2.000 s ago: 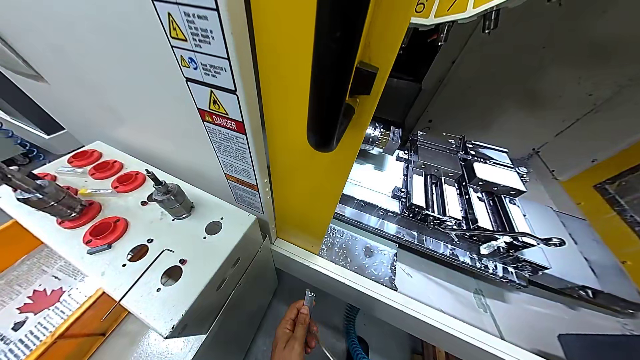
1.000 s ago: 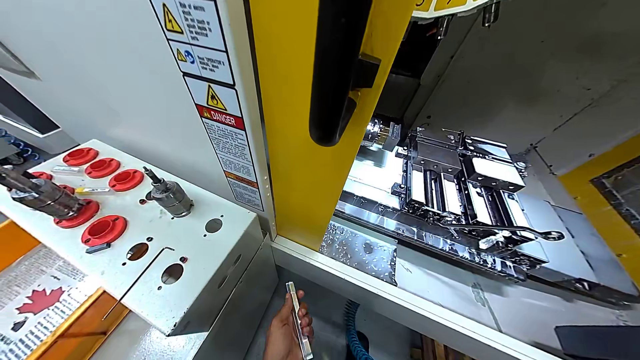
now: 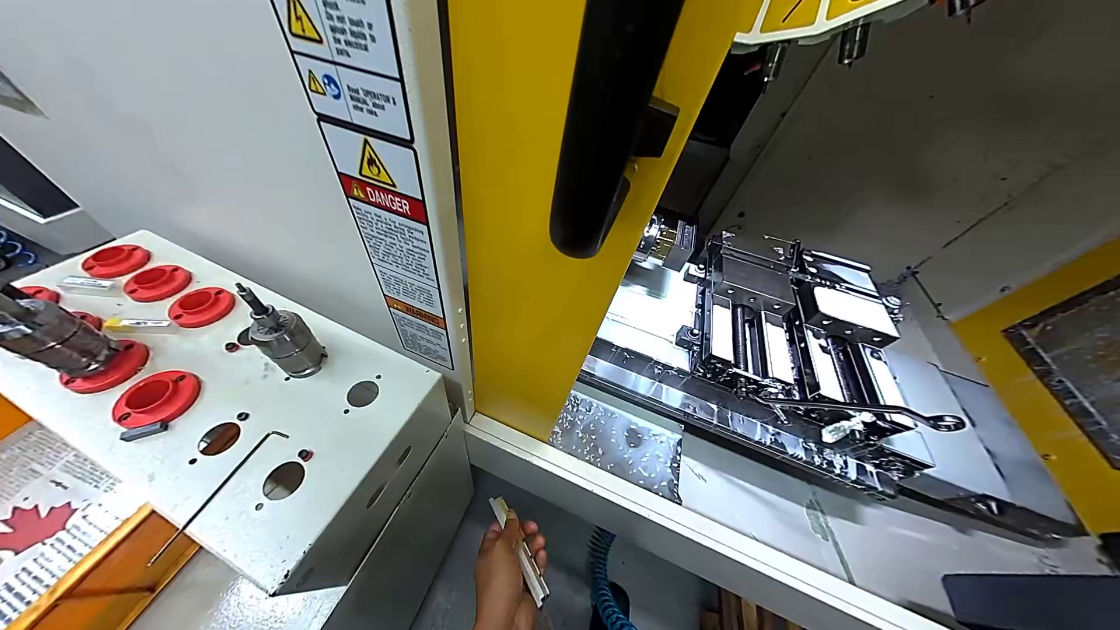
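Observation:
My left hand (image 3: 507,560) is at the lower middle of the head view. Its thumb and fingers grip a narrow, light metal bar (image 3: 530,567), which slants from upper left to lower right with both ends showing. The hand is in front of the machine's white lower sill, left of a coiled blue air hose (image 3: 604,569). My right hand is out of view. Behind the sill, inside the machining centre, two machine vises (image 3: 752,324) stand side by side, and a wrench (image 3: 875,408) lies across their front.
At left, a white tool stand (image 3: 332,446) holds red plastic sockets (image 3: 157,398), tool holders (image 3: 287,343) and a long hex key (image 3: 219,490). The yellow door (image 3: 525,227) has a black handle (image 3: 608,131). Metal chips lie on a plate (image 3: 621,442) inside the sill.
The metal bar, mostly hidden behind the fingers two seconds ago, now shows lengthwise. My left hand has turned it and remains closed around it.

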